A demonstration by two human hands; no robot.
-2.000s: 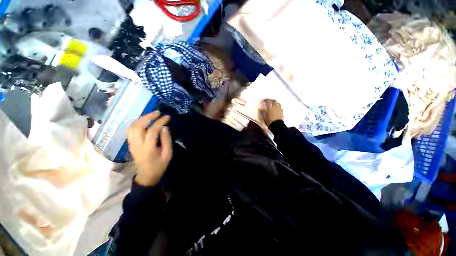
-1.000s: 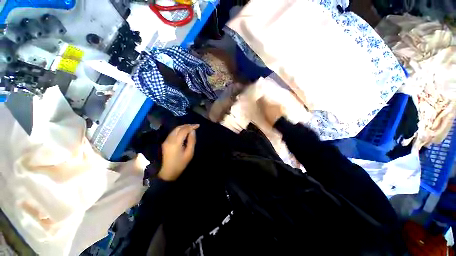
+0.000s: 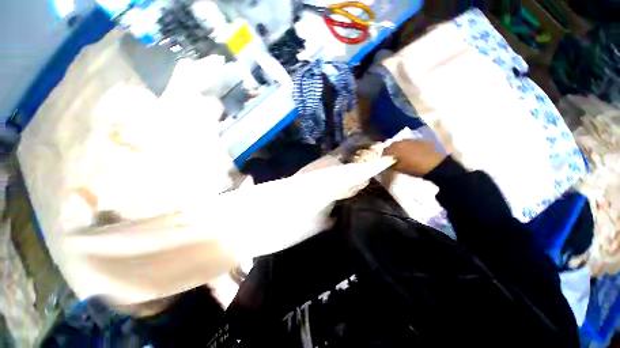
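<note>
A long pale peach fabric panel (image 3: 272, 207) stretches, partly blurred, from the fabric stack at the left across my lap to the right. My right hand (image 3: 416, 158) grips its narrow right end. My left hand (image 3: 144, 308) is blurred at the panel's lower left edge and mostly covered by the cloth; its grip is not clear. The large pale fabric stack (image 3: 51, 136) lies beside the white machine (image 3: 262, 30), which has a yellow label. The needle area is too blurred to make out.
Scissors (image 3: 348, 22) with red and yellow-orange loops lie at the top. Gingham strips (image 3: 310, 102) bunch at the machine's front edge. A folded peach bundle (image 3: 469, 102) rests on blue floral cloth (image 3: 544, 109) at right. Crumpled peach pieces (image 3: 605, 170) are at far right.
The view has shifted left. A panel now spans between the left stack and my right hand. My left hand has moved left and down from my lap to the panel's lower edge.
</note>
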